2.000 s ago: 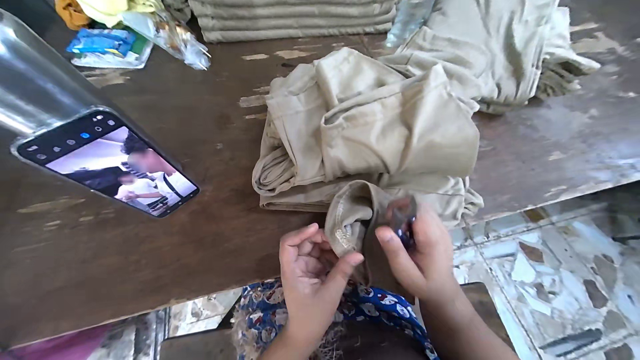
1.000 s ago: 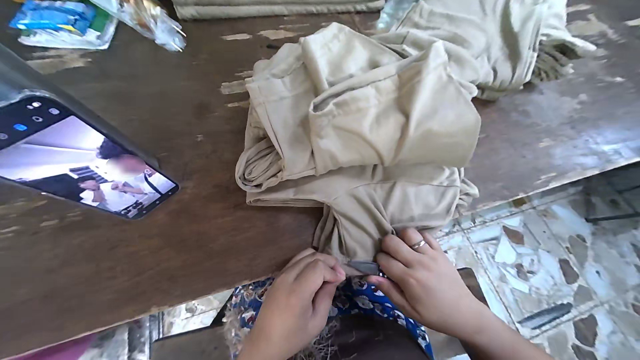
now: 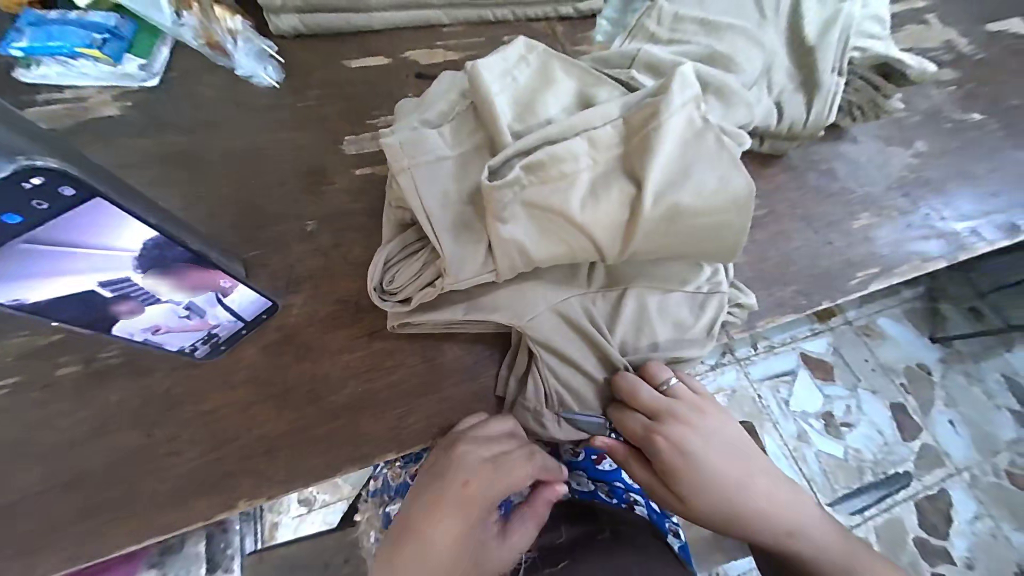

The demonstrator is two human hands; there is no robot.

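Observation:
Khaki cloth garments lie folded in a pile at the table's front edge, and one part hangs toward my lap. My right hand, with a ring on one finger, holds a small metal-bladed tool, perhaps thread snips, against that hanging part. Most of the tool's handle is hidden in the fingers. My left hand is just left of the blade, thumb and fingertips pinched together below the cloth's edge; whether a thread is between them cannot be told.
A phone showing a video leans against a metallic container at the left. Plastic packets lie at the back left, and a folded khaki stack at the back. More khaki cloth lies behind the pile. The worn wooden table ends above a stone-patterned floor.
The cloth end, held up and opened between both hands two seconds ago, now hangs lower at the table edge. My left hand has come away from the cloth since one second ago.

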